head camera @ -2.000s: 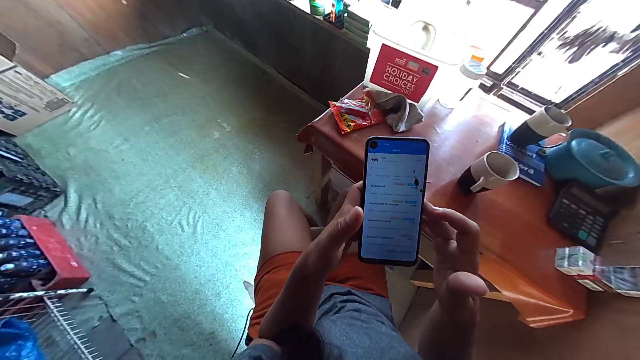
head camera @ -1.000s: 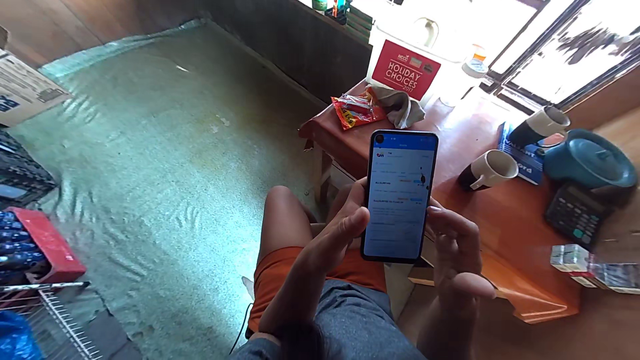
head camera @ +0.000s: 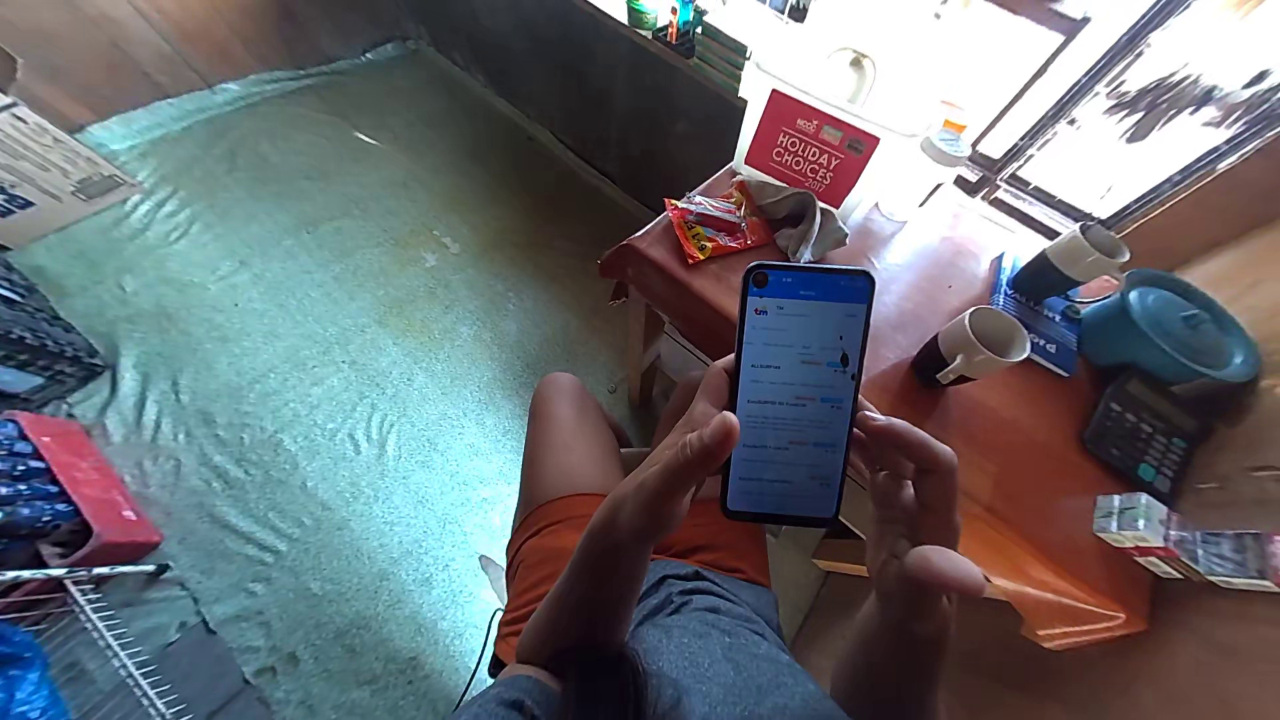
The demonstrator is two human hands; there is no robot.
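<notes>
A black-edged smartphone (head camera: 797, 395) stands upright in front of me above my lap, its lit screen showing a list under a blue bar. My left hand (head camera: 690, 450) holds it along the left edge, with the thumb at the side of the screen. At the phone's lower right edge is my right hand (head camera: 912, 510), its fingers curled behind or against the edge and its thumb held apart from the screen. The screen has dark spots near its right side. Behind the phone, a red snack packet (head camera: 715, 225) and a grey cloth (head camera: 805, 222) lie on the table.
The red-covered table (head camera: 1010, 450) bears two mugs (head camera: 985, 340) (head camera: 1075, 260), a teal lidded pot (head camera: 1170, 325), a calculator (head camera: 1145, 430), small boxes (head camera: 1130, 520) and a white tub (head camera: 810, 140). A red crate (head camera: 95, 490) and a cardboard box (head camera: 55, 175) stand at left.
The list on the phone's screen has changed between frames. Both hands keep nearly the same place around the phone.
</notes>
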